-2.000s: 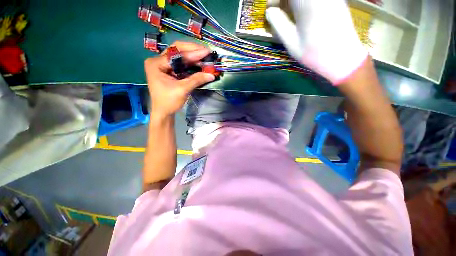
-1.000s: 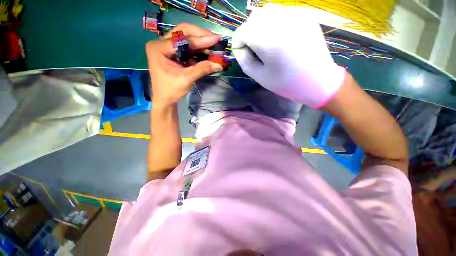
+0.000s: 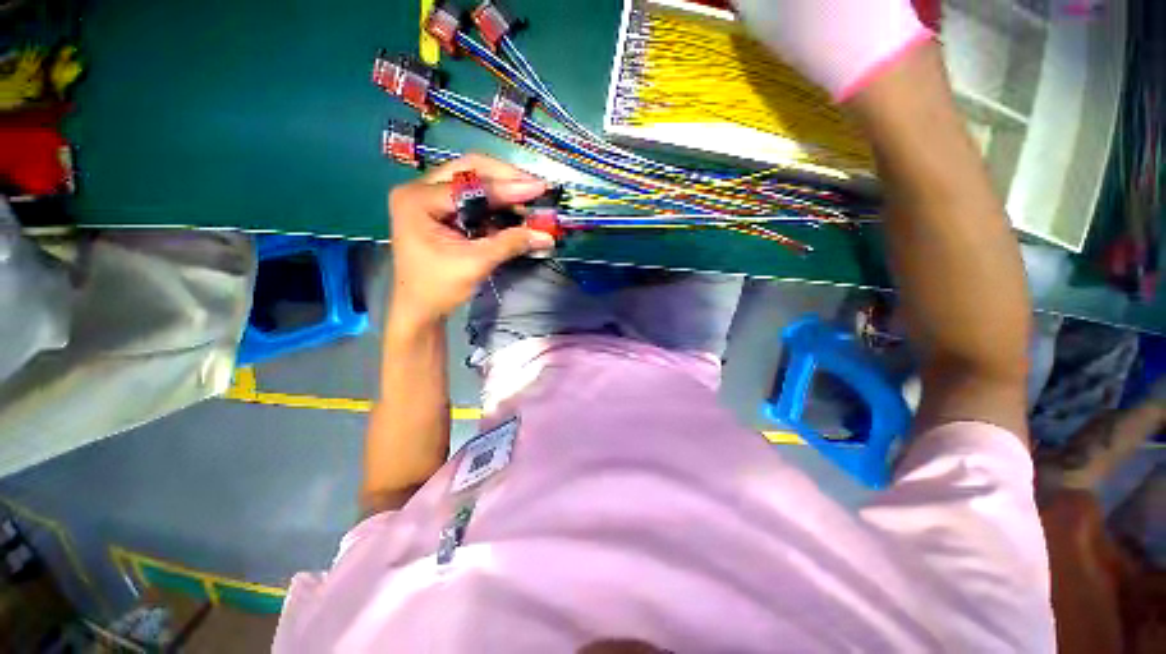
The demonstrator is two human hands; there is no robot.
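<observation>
My bare left hand (image 3: 450,243) holds red and black connector housings at the bench edge. One housing (image 3: 469,202) stands up between the fingers, and another (image 3: 545,222) is between thumb and fingertips with multicolour wires (image 3: 665,205) running right from it. My gloved right hand (image 3: 838,36) is at the top edge over the tray, partly cut off; its fingertips are not clearly seen. Yellow wires (image 3: 716,90) lie in the near tray compartment. Part-built harnesses with red-black connectors (image 3: 509,113) lie on the bench beyond my left hand.
The white tray (image 3: 1060,192) stands at the right of the green bench (image 3: 243,115). Yellow and red-black heaps (image 3: 36,156) lie at the far left. Blue stools (image 3: 838,396) stand below the bench. A person's arm (image 3: 1110,441) shows at the right edge.
My right hand has moved from beside the left hand's connector, up and right over the tray. My left hand still holds the housings. More of the harnesses and yellow wires shows.
</observation>
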